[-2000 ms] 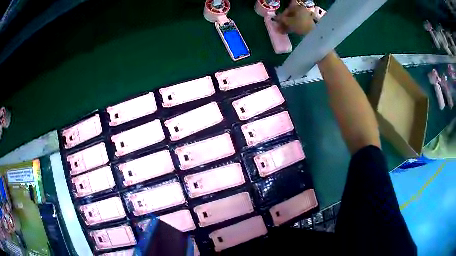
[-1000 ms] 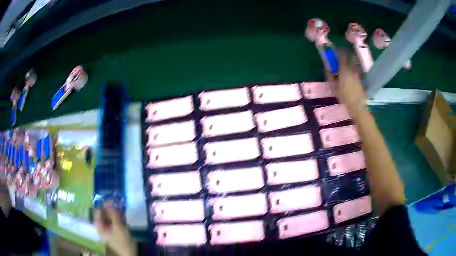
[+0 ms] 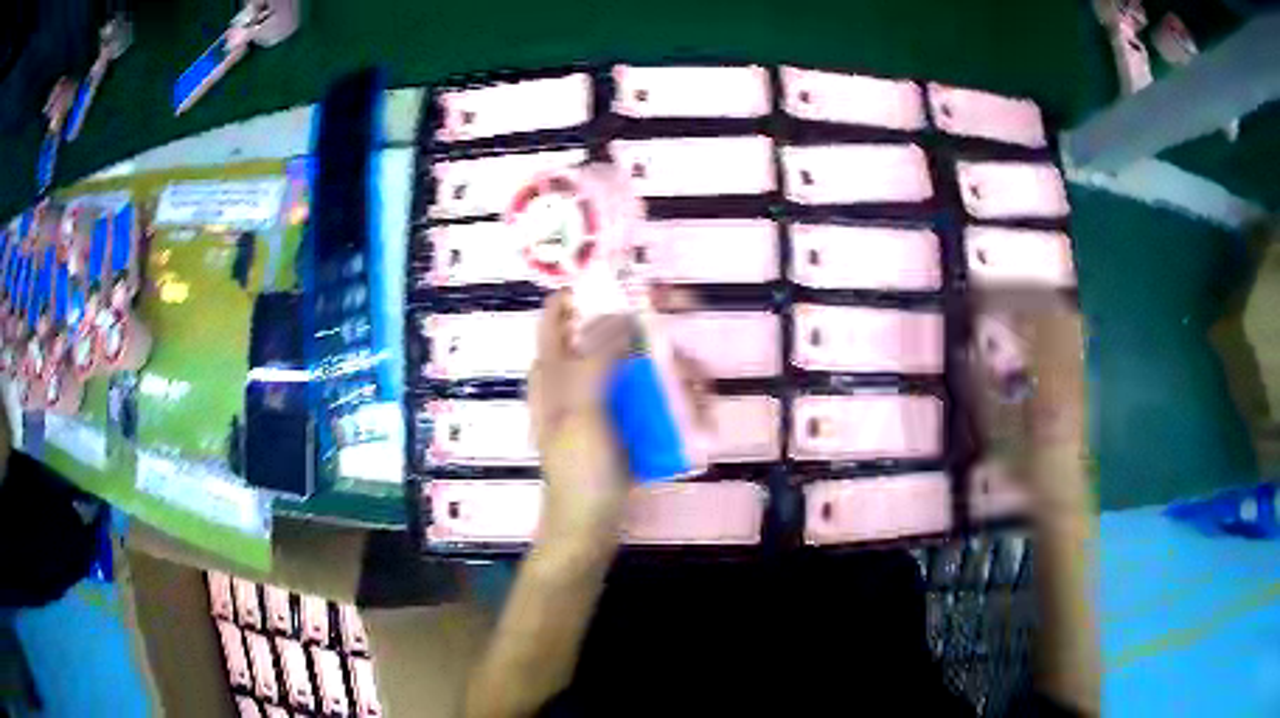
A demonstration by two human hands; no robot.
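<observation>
My left hand [image 3: 576, 400] is around the handle of an open pink fan unit [image 3: 559, 232], held over the middle-left of the cover rows. The fan's round head points up and its blue battery [image 3: 649, 421] faces me. My right hand [image 3: 1032, 400] is blurred over the right column of the black blister tray [image 3: 775, 512]; whether it grips anything cannot be told. Pale-pink handle covers [image 3: 863, 258] lie in rows in the tray. My hands and the fan hide some covers.
A long dark-blue slotted rack [image 3: 344, 281] stands left of the tray. Further left are a yellow-green mat [image 3: 197, 316], a black flat rectangle [image 3: 281, 400] and grouped open fans [image 3: 70, 302]. More covers [image 3: 288, 652] show below the bench edge. A pale metal post [image 3: 1193, 105] is upper right.
My left hand has left the blue rack and now holds an open fan. My right hand has come down from the fans at the back to the tray's right column. The view has shifted.
</observation>
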